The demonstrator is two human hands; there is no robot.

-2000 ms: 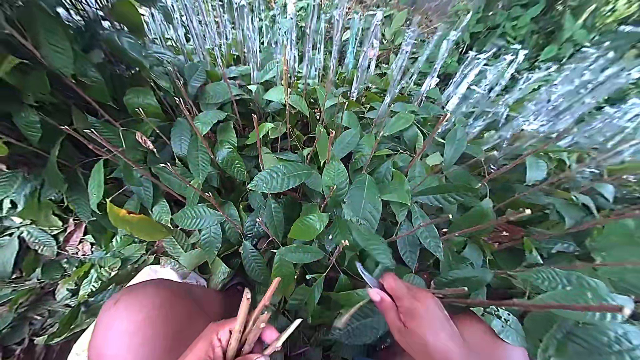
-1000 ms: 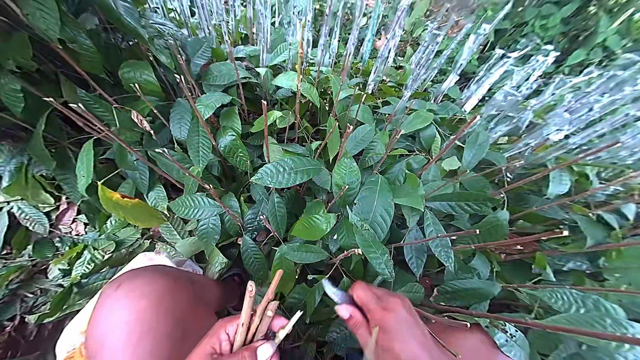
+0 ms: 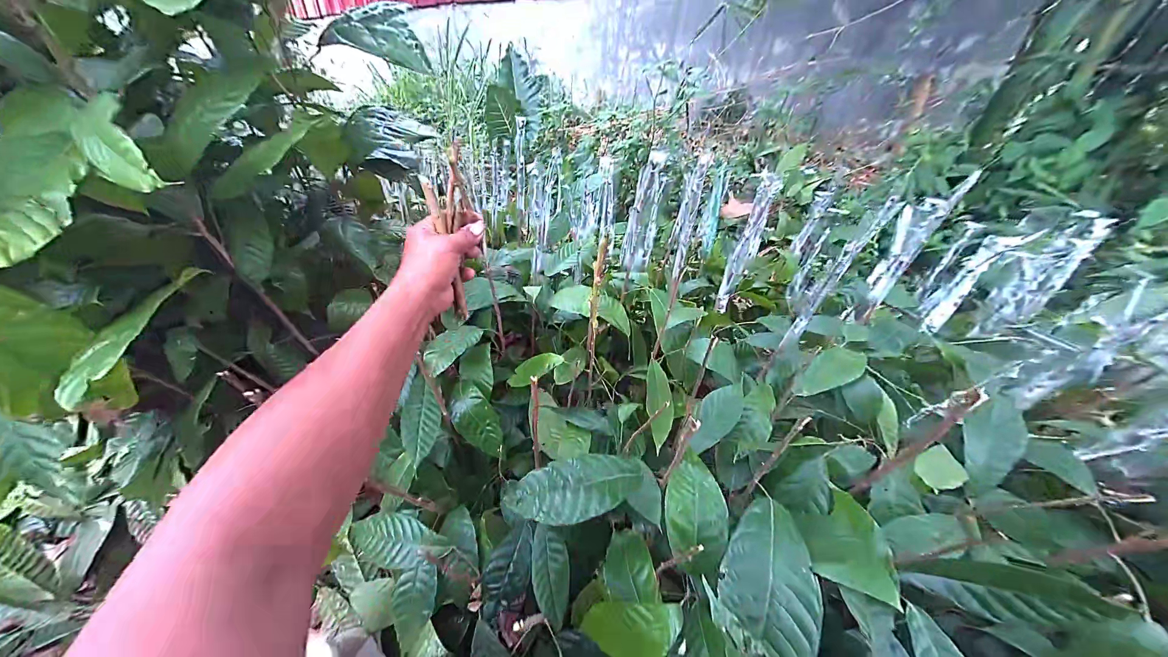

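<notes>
My left hand [image 3: 441,260] is stretched forward, closed around a small bundle of cut woody sticks [image 3: 452,196]. It is beside the row of stems wrapped in clear plastic film [image 3: 643,214]. Below and right of it stand leafy seedlings with cut-topped brown stems [image 3: 537,420], and one taller bare stem [image 3: 598,292] rises among them. Broad green leaves [image 3: 575,488] cover the lower middle. My right hand and the blade are out of the frame.
A large leafy bush [image 3: 246,164] crowds the left side. More film-wrapped stems [image 3: 922,242] lean outward at the right. Behind them are weeds, a pale grey wall [image 3: 730,46] and a strip of red corrugated sheet [image 3: 365,7].
My left hand has reached forward with the sticks, from near my knee to the wrapped stems. My right hand, earlier holding a blade, has left the view. The view has tilted up.
</notes>
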